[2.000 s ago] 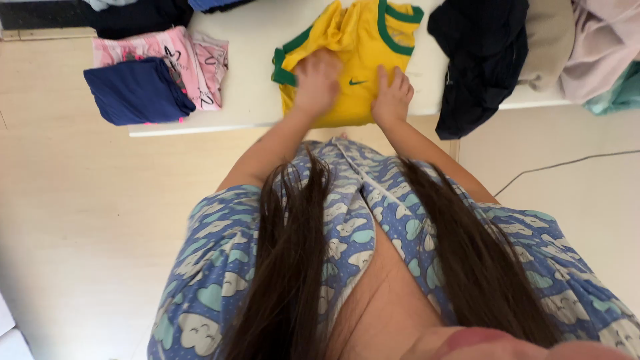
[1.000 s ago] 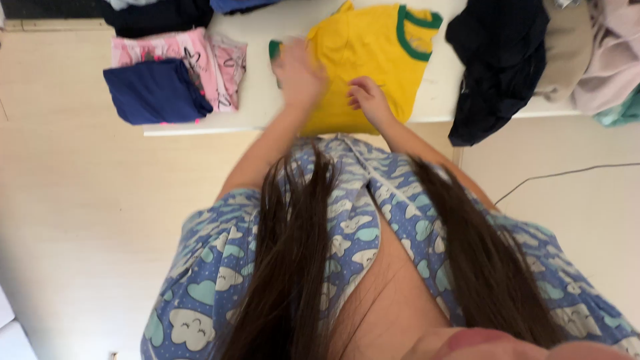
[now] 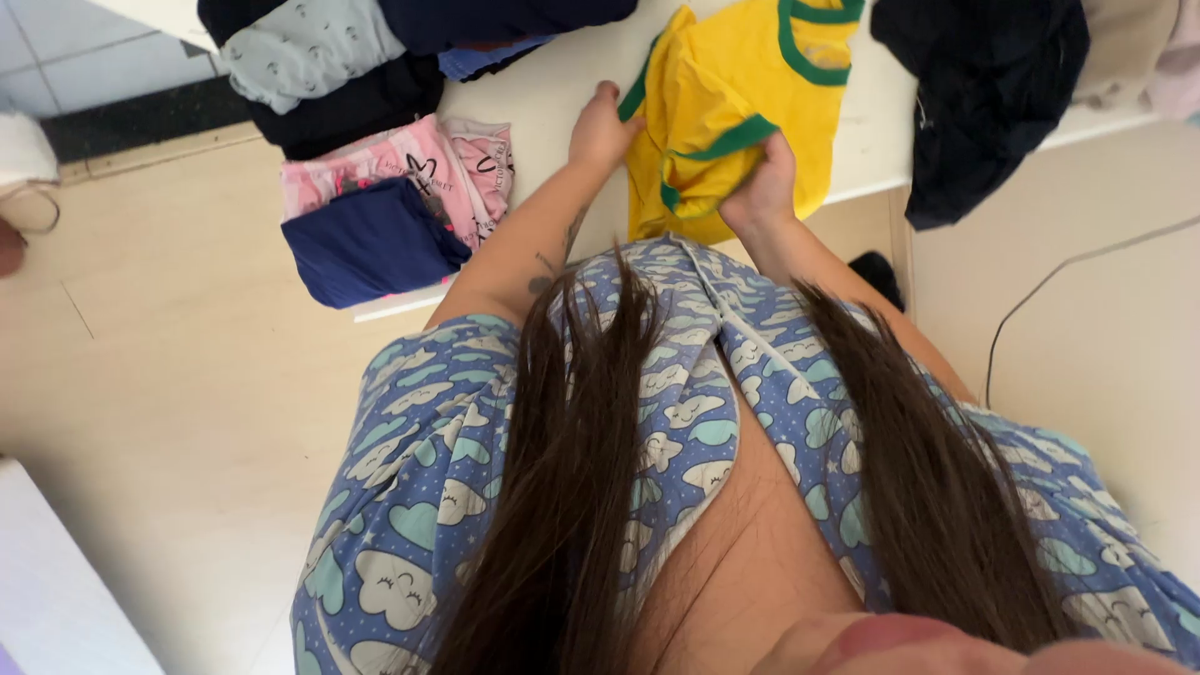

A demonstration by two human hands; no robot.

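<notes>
A yellow T-shirt with green trim (image 3: pixel 806 112) lies partly folded on the white table (image 3: pixel 539 89), its neckline toward the upper right. My left hand (image 3: pixel 605 131) is at the shirt's left side, with its thumb and fingers at the green-edged cloth there. My right hand (image 3: pixel 764 187) grips a green-trimmed sleeve edge near the shirt's middle and holds it folded over the body of the shirt. Some fingers of my right hand are hidden under the cloth.
Left of the shirt lie a folded navy garment (image 3: pixel 370 244) on pink printed clothing (image 3: pixel 487 169), and a pile with a grey printed garment (image 3: pixel 309 52). To the right, a black garment (image 3: pixel 975 103) hangs over the table edge beside a beige one (image 3: pixel 1120 47). A cable (image 3: pixel 1022 300) runs along the floor.
A green-trimmed sleeve now lies across the shirt's front, held by my right hand. The small printed mark on the shirt's front, visible two seconds ago, is out of sight.
</notes>
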